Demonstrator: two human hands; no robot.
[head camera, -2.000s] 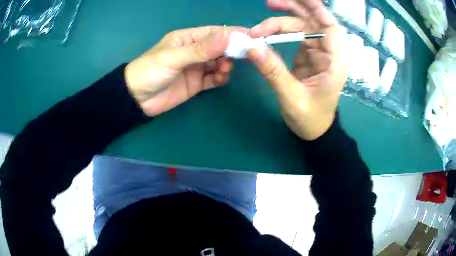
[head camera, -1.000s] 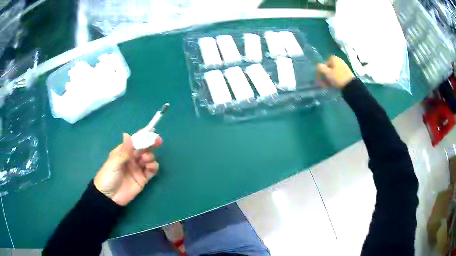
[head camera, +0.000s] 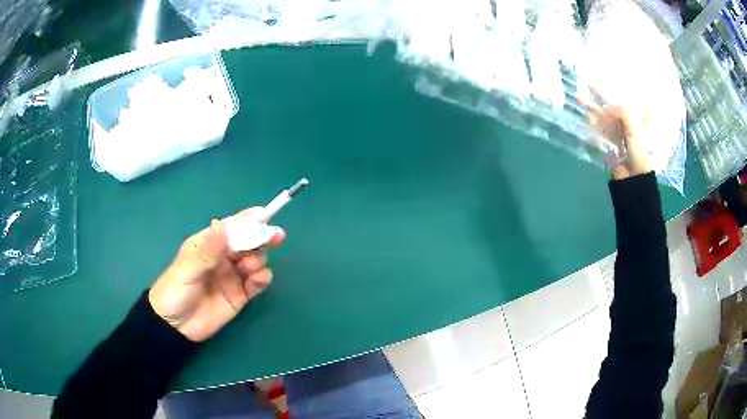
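My left hand (head camera: 215, 282) holds a stemmed white part (head camera: 251, 232) between thumb and fingers above the bench. Its thin rod points up and right and ends in a dark metal tip. My right hand (head camera: 614, 135) grips the right end of the clear housing tray (head camera: 508, 108), which is lifted and tilted at the upper right. White blocks (head camera: 483, 41) show in the tray, bright and blurred, so their rows are hard to make out.
A clear tub (head camera: 162, 114) heaped with white pieces stands at the upper left. A clear core tray (head camera: 37, 209) lies at the far left. Crumpled clear bags are along the far side. A white bag (head camera: 643, 74) is behind my right hand. A red item (head camera: 713, 237) is at right, below the bench edge.
My right hand, closed beside the tray a second ago, now grips it. The tray has moved up and right and is raised and tilted. My left hand still holds the stemmed part.
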